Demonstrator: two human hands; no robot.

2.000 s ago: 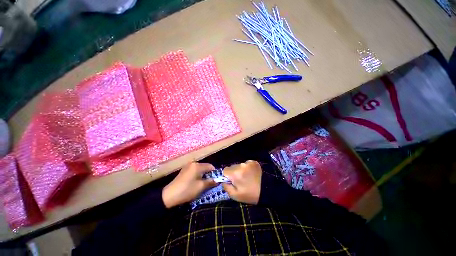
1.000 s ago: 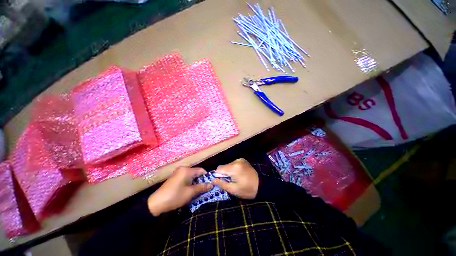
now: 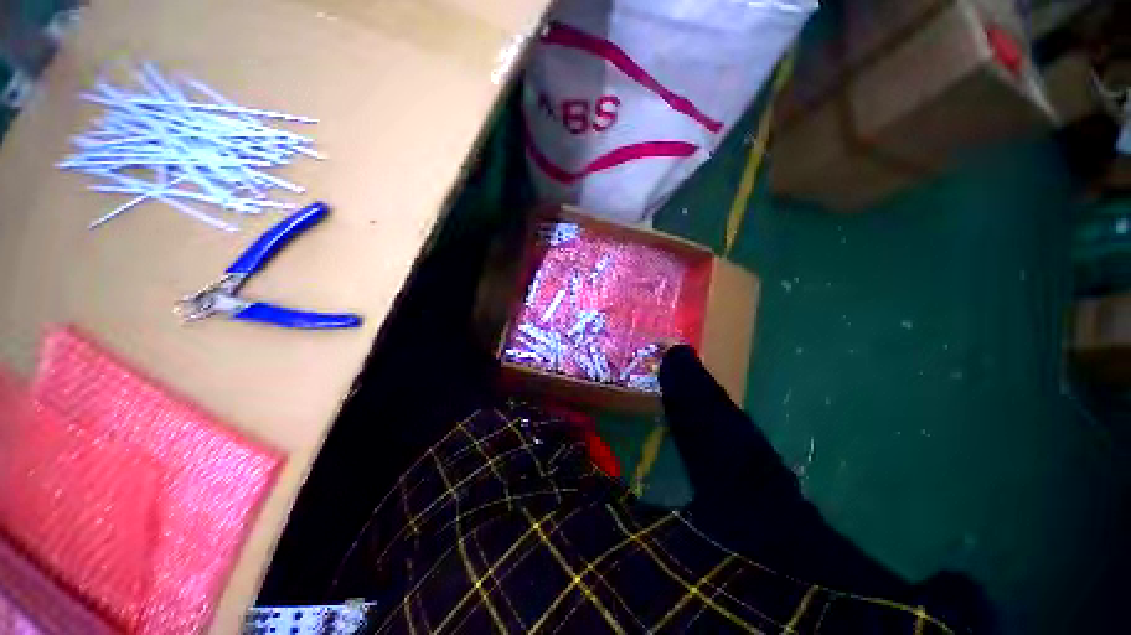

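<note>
My right arm reaches down over the open carton (image 3: 734, 325). My right hand (image 3: 659, 361) is at its near right corner, small, blurred and mostly hidden by the dark sleeve. The carton has a pink lining and holds many loose narrow boards (image 3: 583, 341). Part of a PCB panel (image 3: 310, 618) shows at the bottom edge, beside the bench; my left hand is out of the picture. The blue-handled cutters (image 3: 254, 275) lie spread on the bench.
A pile of waste edge strips (image 3: 192, 146) lies on the cardboard bench cover (image 3: 372, 75). Pink bubble wrap (image 3: 161, 471) lies at lower left. A white woven sack (image 3: 633, 75) stands behind the carton. Another cardboard box (image 3: 868, 112) is at upper right.
The view has swung right and down toward the carton. My hands have parted from the panel over the lap; my right hand has moved to the carton, and my left has left the picture.
</note>
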